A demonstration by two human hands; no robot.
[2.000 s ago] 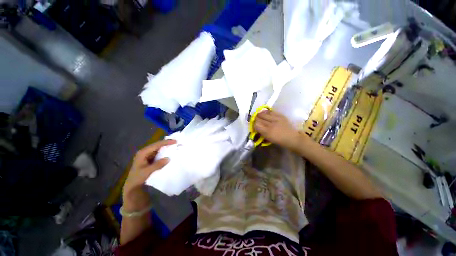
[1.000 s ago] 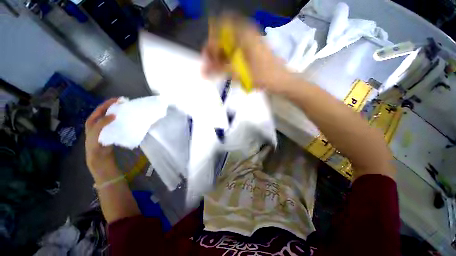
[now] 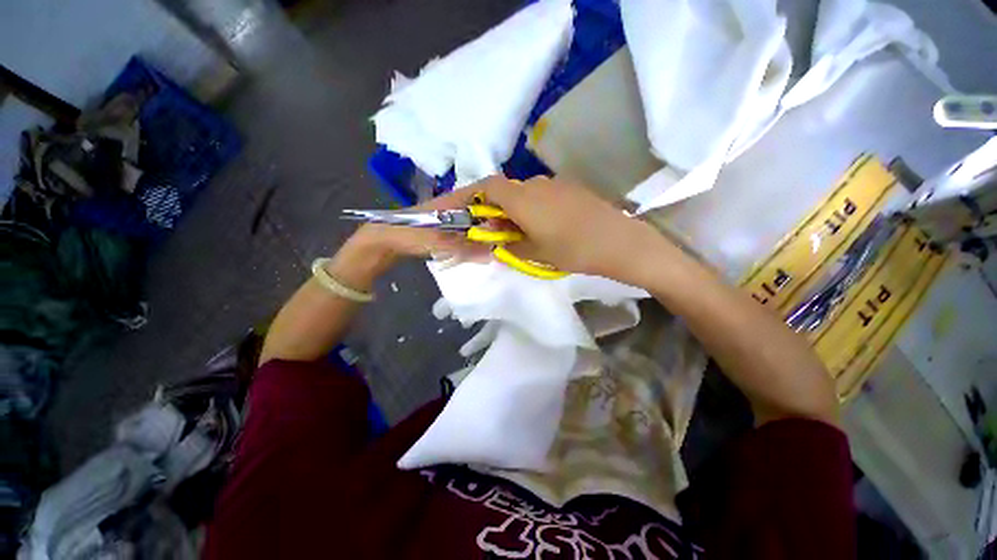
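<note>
My right hand [image 3: 558,224] holds yellow-handled scissors [image 3: 421,219] in front of my lap; the silver blades point left over my left hand. My left hand [image 3: 410,235] is partly hidden behind the scissors and my right hand, at the top of white cut pieces [image 3: 508,383]. These pieces hang down over the tan apron [image 3: 612,410]. The left fingers are mostly hidden, so their hold on the cloth is unclear. More white pieces [image 3: 705,82] lie on the table, and a white stack [image 3: 481,93] lies on the blue crate just beyond my hands.
The pale table [image 3: 732,208] is at the right, with a yellow-banded holder [image 3: 804,252] marked "PIT" and part of the sewing machine [image 3: 962,186] at its edge. Another blue crate [image 3: 180,126] is on the floor at upper left. Cloth heaps [image 3: 109,470] lie at lower left.
My right hand and the scissors have come down from the raised, blurred position. My left hand has moved right, and both hands now meet. The white pieces have swung down over the apron.
</note>
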